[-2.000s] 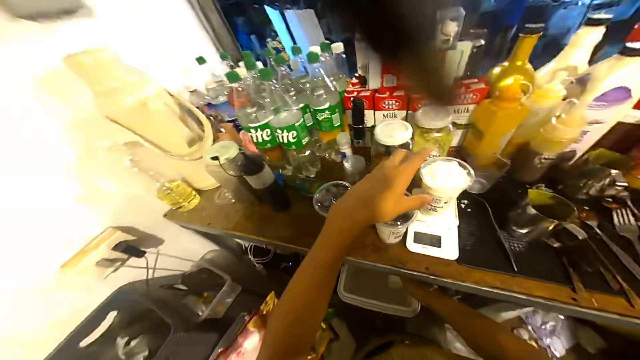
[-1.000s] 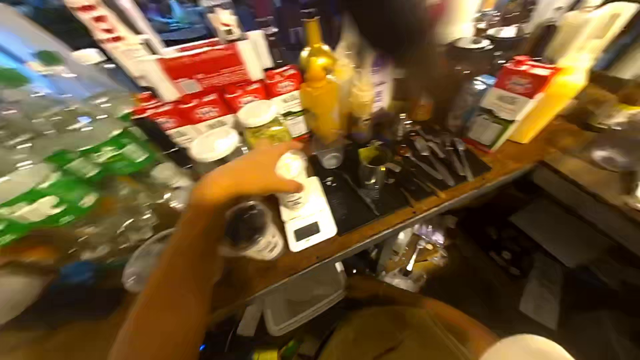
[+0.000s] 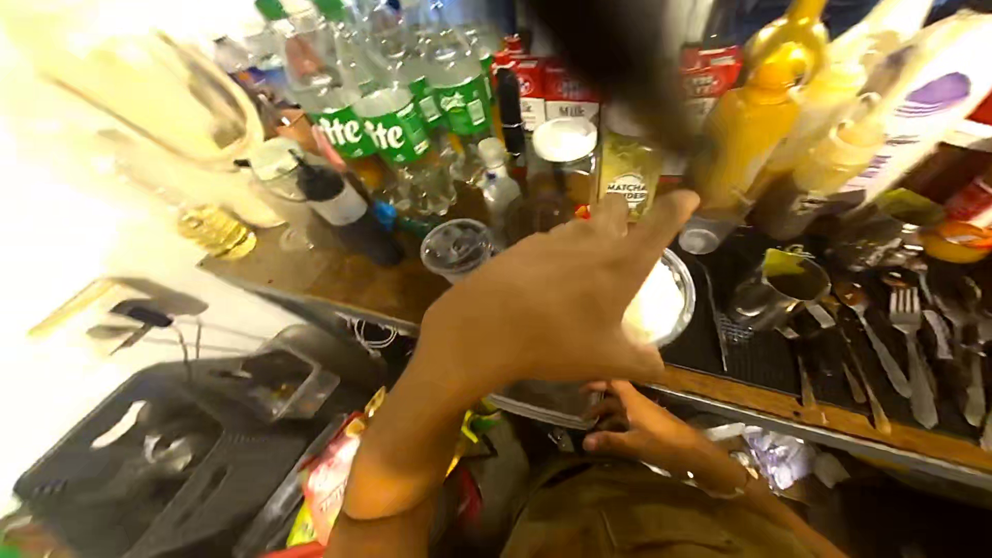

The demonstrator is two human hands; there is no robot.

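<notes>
My left hand [image 3: 550, 302] is over the counter, palm down, thumb and fingers spread apart. Just beyond its thumb side is a clear cup of white contents [image 3: 666, 302], partly covered by the hand; whether they touch is unclear. My right hand [image 3: 643, 434] is lower, below the counter edge, with bent fingers by the rim of a plastic container [image 3: 542, 407]; its grip is unclear. Behind my left hand stand a white-lidded jar [image 3: 566, 147] and a matcha powder jar [image 3: 629, 174]. A clear plastic cup [image 3: 459, 246] is beside my left wrist.
Sprite bottles [image 3: 395, 128] and a dark bottle [image 3: 349, 209] stand at left. Milk cartons [image 3: 570, 93] and a yellow bottle [image 3: 748, 132] line the back. A metal pitcher [image 3: 790, 283], a fork [image 3: 914, 349] and spoons lie at right. A dark blurred shape hangs at top centre.
The view has swung right and back. My left hand was at the cup on a white scale; now its fingers are spread. My right hand's fingers now show, and the scale is hidden.
</notes>
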